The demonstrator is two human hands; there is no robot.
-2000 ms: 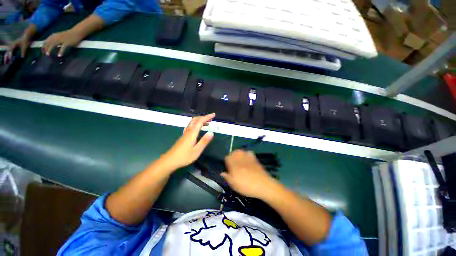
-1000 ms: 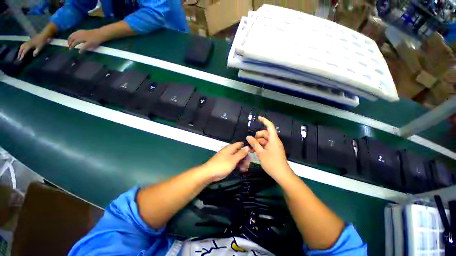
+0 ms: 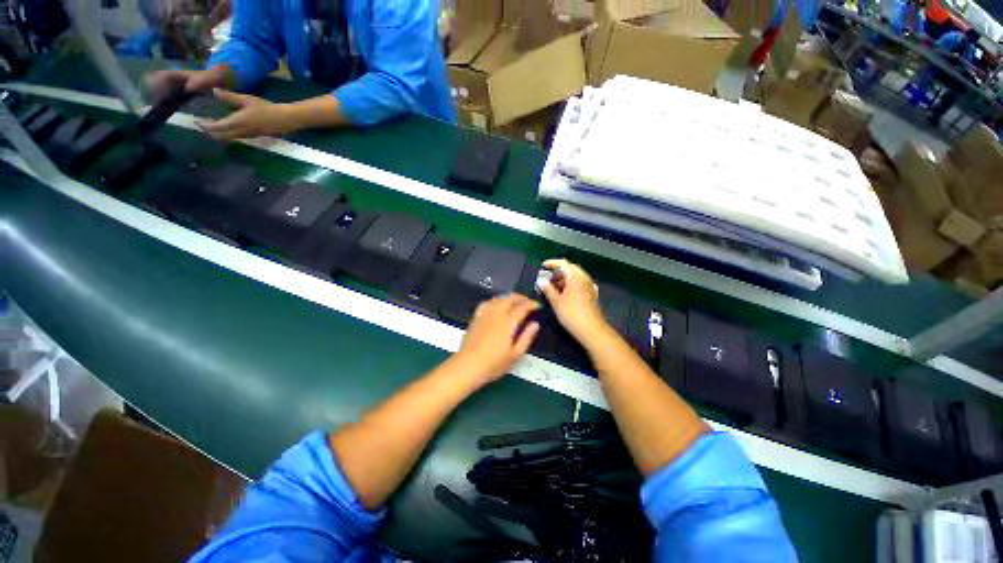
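Black box lids (image 3: 715, 354) and box bases with watches alternate in a row along the green belt. My left hand (image 3: 500, 335) rests at a box near the middle of the row, fingers bent. My right hand (image 3: 572, 295) is just right of it, its fingertips at a small bright watch face (image 3: 543, 279) in a box base. Most of that base is hidden by my hands, and the strap cannot be made out. A pile of black watches (image 3: 561, 484) lies on the near green worktop.
White blister trays (image 3: 726, 165) are stacked beyond the belt. A single black box (image 3: 480, 163) sits left of them. A blue-sleeved person (image 3: 248, 116) handles a dark box at far left. Cartons (image 3: 539, 77) stand behind. More white trays (image 3: 955, 539) are at lower right.
Both hands have gone from the watch pile to the box row; my right hand has reached into a base. The other person has lifted a dark box. The view has shifted.
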